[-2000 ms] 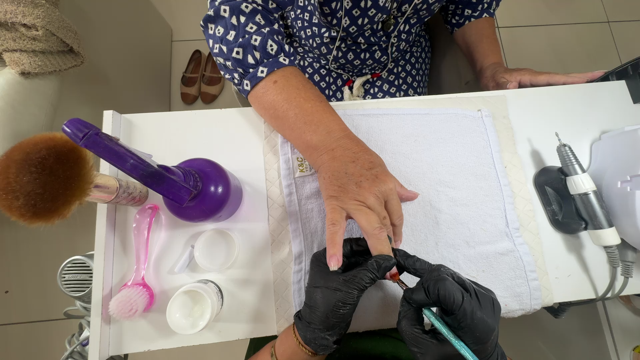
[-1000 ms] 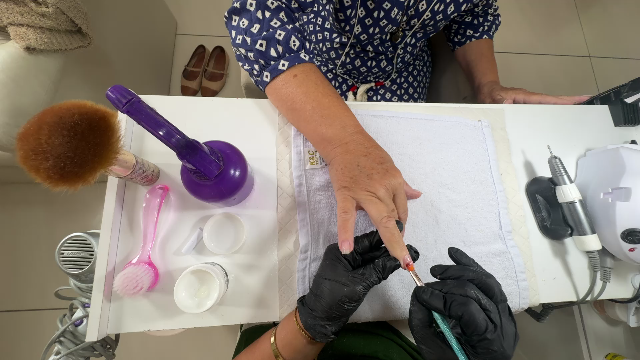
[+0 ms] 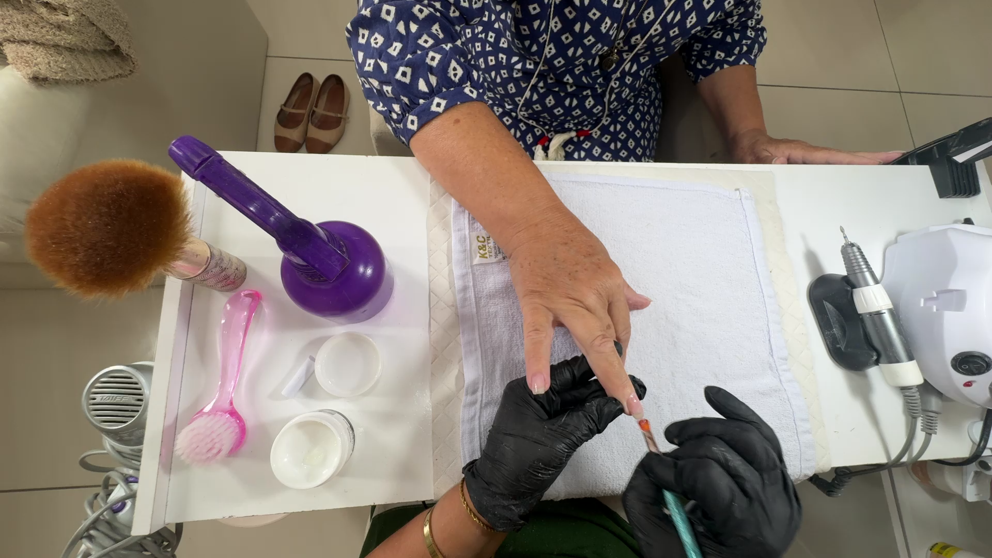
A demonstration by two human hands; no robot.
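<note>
My left hand point(image 3: 535, 442), in a black glove, grips a finger of another person's hand point(image 3: 570, 279) from beneath, over a white towel point(image 3: 697, 310). In my right hand point(image 3: 717, 480), gloved in black too, is a slim brush with a teal handle point(image 3: 680, 523). The orange-red brush tip point(image 3: 645, 426) is at the nail of the held finger; whether it touches cannot be told. An open white jar point(image 3: 311, 449) with pale contents stands at the left, near a round white lid point(image 3: 348, 364).
Left on the white table point(image 3: 387, 480) are a purple spray bottle point(image 3: 337, 271), a fluffy brown brush point(image 3: 112, 229) and a pink nail brush point(image 3: 225, 387). An electric nail drill point(image 3: 880, 310) rests on a black stand point(image 3: 841, 322) at the right, beside a white machine point(image 3: 942, 310) with cables.
Two seconds ago my right hand was closer to my left, with the brush at the fingertip; it has moved right. The view has shifted slightly.
</note>
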